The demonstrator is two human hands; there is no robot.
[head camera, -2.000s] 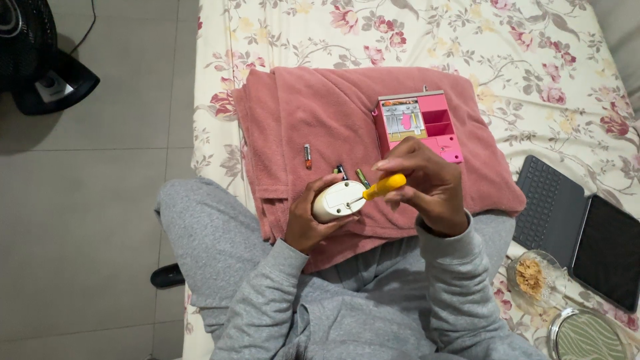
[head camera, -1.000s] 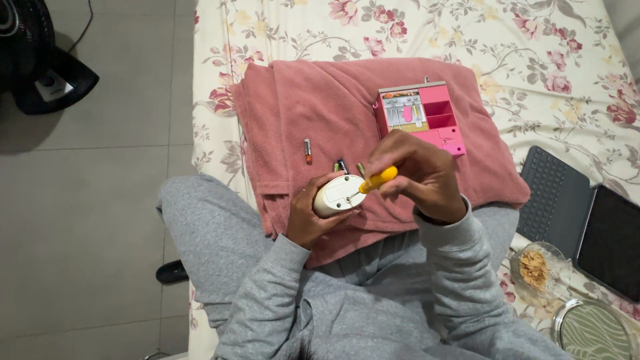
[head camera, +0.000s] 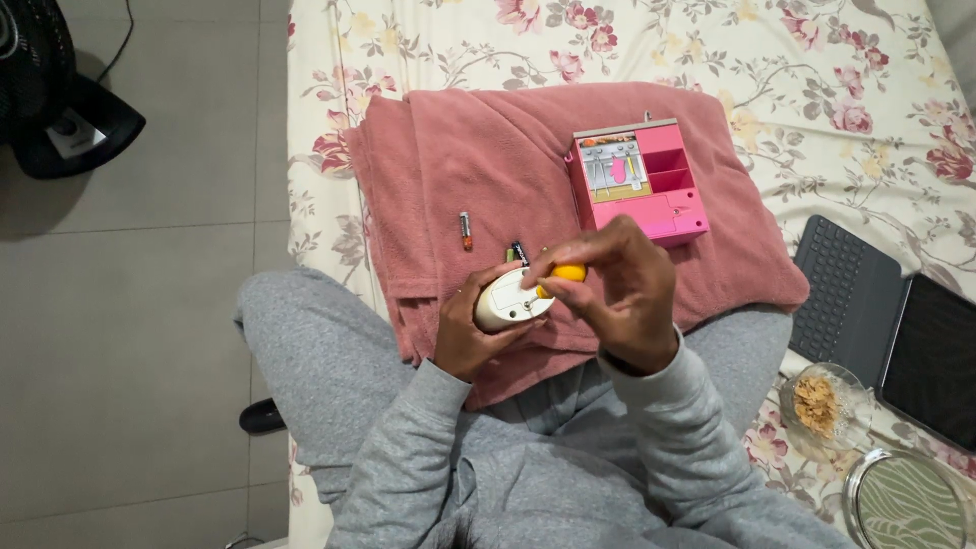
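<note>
My left hand (head camera: 474, 324) grips a white oval plastic device (head camera: 509, 300), its flat face with a cover and screw holes turned up. In my right hand (head camera: 629, 293) is a screwdriver with a yellow handle (head camera: 568, 272); its thin shaft meets the face near a screw hole at the lower side. One small battery (head camera: 466, 231) lies on the folded pink blanket (head camera: 518, 152) to the left. A dark battery (head camera: 520, 253) and a green one (head camera: 510, 256) show just beyond the device, partly hidden. Farther right on the blanket rests a pink plastic toy kitchen unit (head camera: 648, 206).
At the right on the floral bedsheet (head camera: 473, 38) are a keyboard (head camera: 846, 297), a dark-screened tablet (head camera: 934, 358), a glass bowl of flakes (head camera: 816, 404) and a round green-patterned object (head camera: 907, 499). A black fan (head camera: 46, 91) stands on the tiled floor at the left.
My right hand has shifted its grip on the screwdriver, whose handle now stands more upright over the device. My left hand keeps hold of the device.
</note>
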